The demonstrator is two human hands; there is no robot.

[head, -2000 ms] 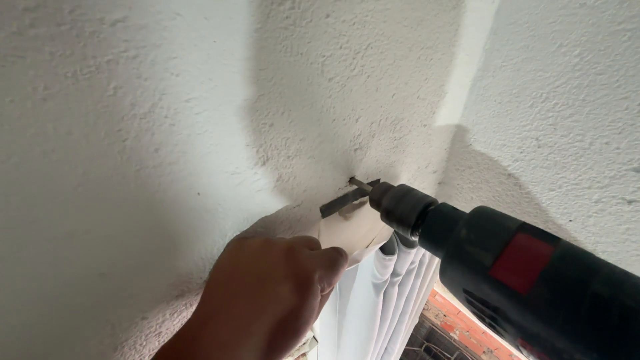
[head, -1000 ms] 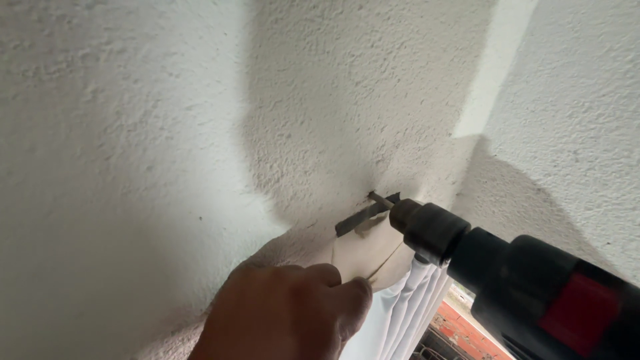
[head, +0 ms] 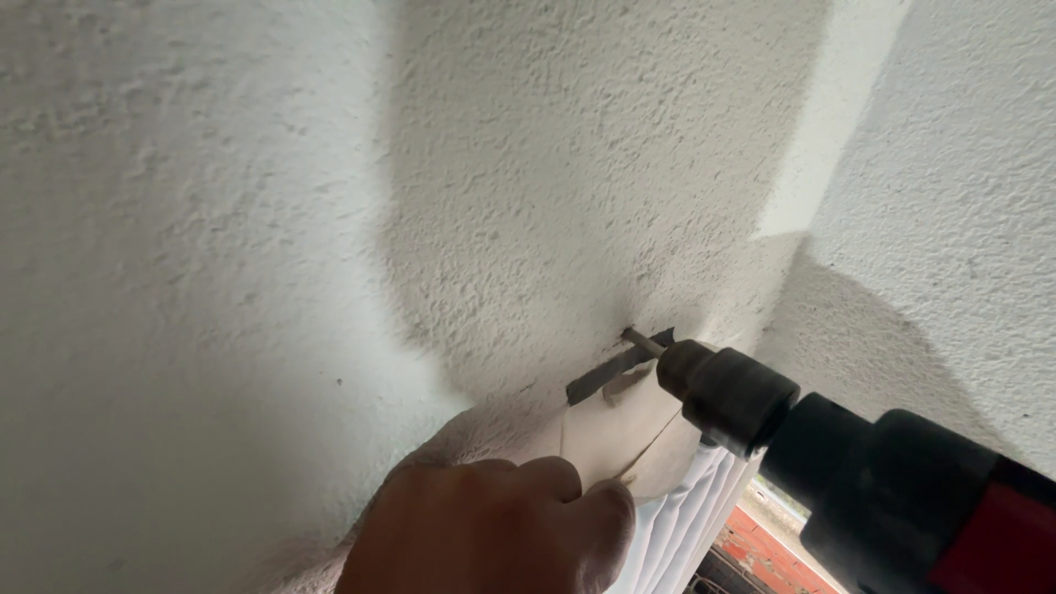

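Observation:
A dark power drill (head: pixel 874 462) with a red patch reaches in from the right, its bit (head: pixel 643 341) meeting a small hole in the textured white wall (head: pixel 528 206). Just below the bit, a pale folded paper pouch (head: pixel 615 437) hangs against the wall, with a strip of dark tape (head: pixel 610 375) along its top. My left hand (head: pixel 495 528) pinches the lower left part of that pouch between thumb and fingers. My right hand is outside the frame, and the drill's handle is hidden too.
An adjoining textured wall (head: pixel 957 198) meets this one at a corner on the right. White pleated fabric (head: pixel 672 528) hangs below the pouch. Past it, at the lower right, show a reddish-orange surface (head: pixel 767 553) and dark clutter.
The view has shifted, so the drill, the pouch and my left hand appear lower and farther right. The bit stays at the hole, and my left hand keeps its pinch.

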